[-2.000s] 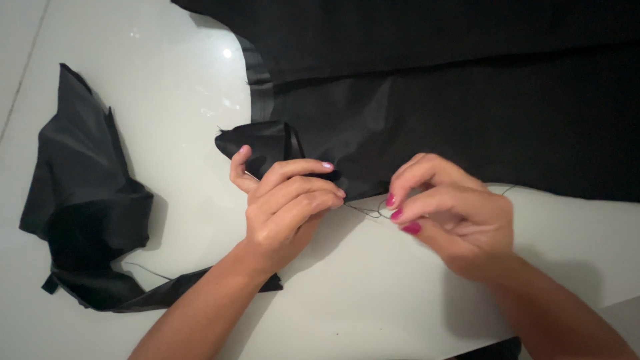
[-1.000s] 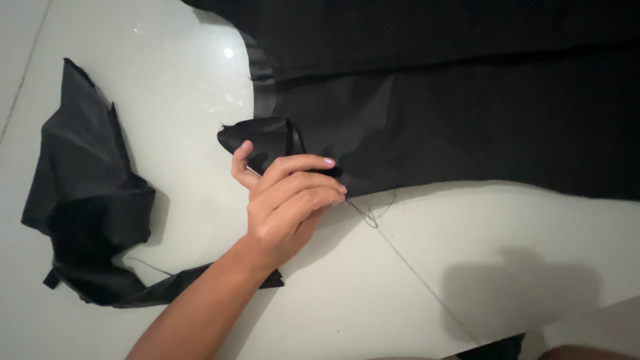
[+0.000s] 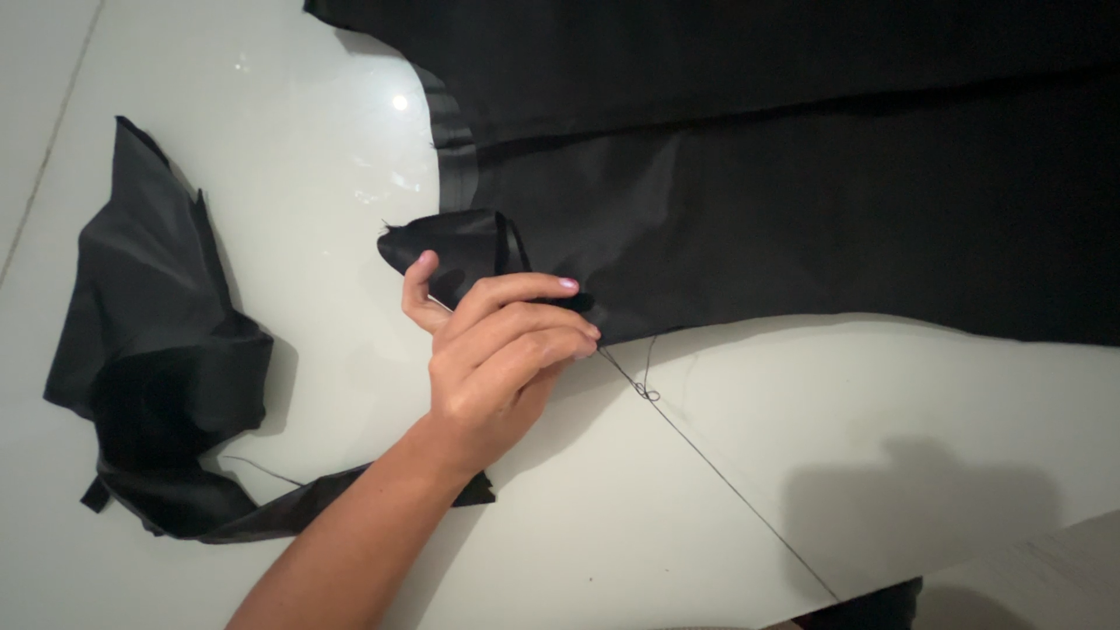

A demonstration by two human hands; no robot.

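Observation:
A large piece of black fabric [image 3: 787, 219] spreads over the upper right on a pale, shiny surface. My left hand [image 3: 507, 359] grips its lower edge near a folded-over corner [image 3: 455, 249], thumb and fingertips together at the cloth. From those fingertips a dark thread [image 3: 726, 481] runs taut down to the right, toward the bottom edge of the view. A small loop or tangle [image 3: 647, 394] shows in the thread near the fabric. My right hand is out of view, so whether it holds the thread is hidden.
On the left lies a crumpled black fabric piece [image 3: 175, 350], whose narrow strip passes beneath my left forearm. A loose thread end [image 3: 262, 470] curls beside it. Another dark cloth [image 3: 866, 604] shows at the bottom right. A thin line crosses the pale surface [image 3: 57, 149] at far left.
My right hand has left the thread beside my left fingertips and gone out of view. The thread now stretches straight toward the lower right. My left hand keeps its hold on the fabric.

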